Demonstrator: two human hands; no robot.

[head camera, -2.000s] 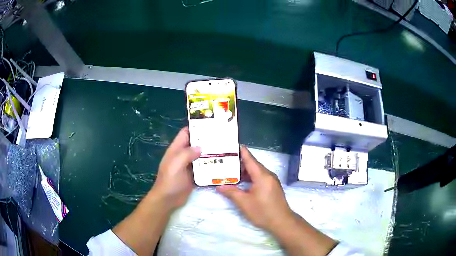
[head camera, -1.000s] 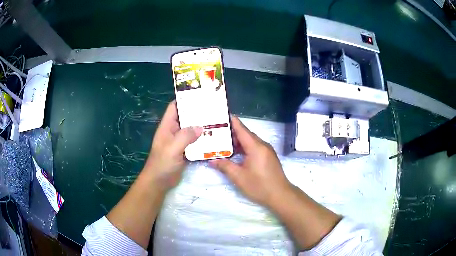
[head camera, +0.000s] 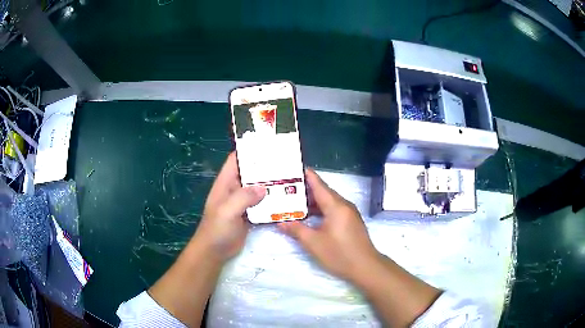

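Note:
A smartphone [head camera: 269, 154] with a dark rim stands upright in the middle of the view, screen facing me. Its bright page has a picture of a red-and-white cup at the top and an orange bar at the bottom. My left hand [head camera: 228, 208] holds its lower left side, with the thumb over the lower left of the screen. My right hand [head camera: 333, 227] holds its lower right side and bottom corner. The fingers behind the phone are hidden.
A pale grey screw feeder [head camera: 442, 138] stands at the right, dark bits in its bin. A black tool [head camera: 555, 192] is at the right edge. A whitish sheet [head camera: 288, 295] lies under my forearms. Plastic bags [head camera: 35, 224], a white box [head camera: 56, 141] and cables [head camera: 13, 131] are at the left.
The screen picture has changed from a yellow-green banner to a cup on a dark ground. The whole scene shifted up, then partly back down. Both hands still hold the phone.

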